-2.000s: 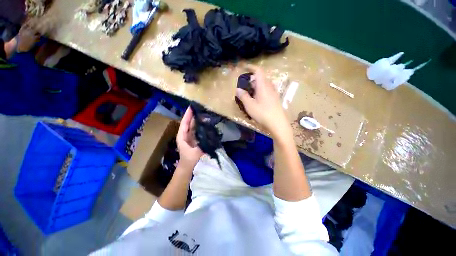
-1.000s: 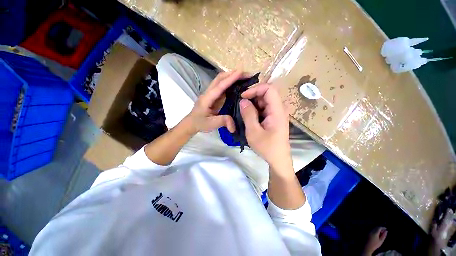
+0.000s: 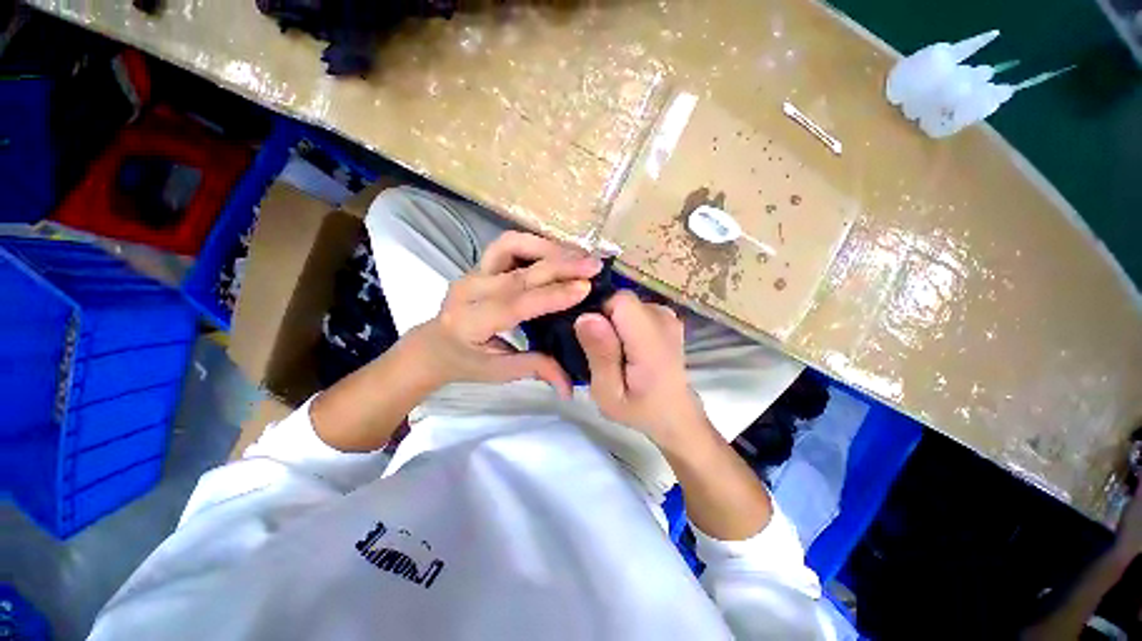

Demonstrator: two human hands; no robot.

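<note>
A black workpiece (image 3: pixel 560 341) is held between my two hands over my lap, at the bench's front edge; fingers hide much of it. My left hand (image 3: pixel 507 307) grips it from the left, fingers across its top. My right hand (image 3: pixel 635 357) pinches it from the right with thumb and fingers. The glue dish (image 3: pixel 714 224) sits on the spotted work board (image 3: pixel 808 207) beyond my right hand. A cotton swab (image 3: pixel 758 244) lies across the dish and points right.
Spare swabs (image 3: pixel 813 128) lie beyond the board, white glue bottles (image 3: pixel 942 90) at the far edge. The black pile (image 3: pixel 351 28) is cut off at the top. An open carton (image 3: pixel 286 294), blue crate (image 3: pixel 107 376) and red stool (image 3: pixel 150 182) are left; a blue tote (image 3: pixel 864 482) is right.
My right hand has left the bench top and joined my left on the workpiece. Since a second ago, the piece looks more compact and more covered by my fingers. The view has shifted.
</note>
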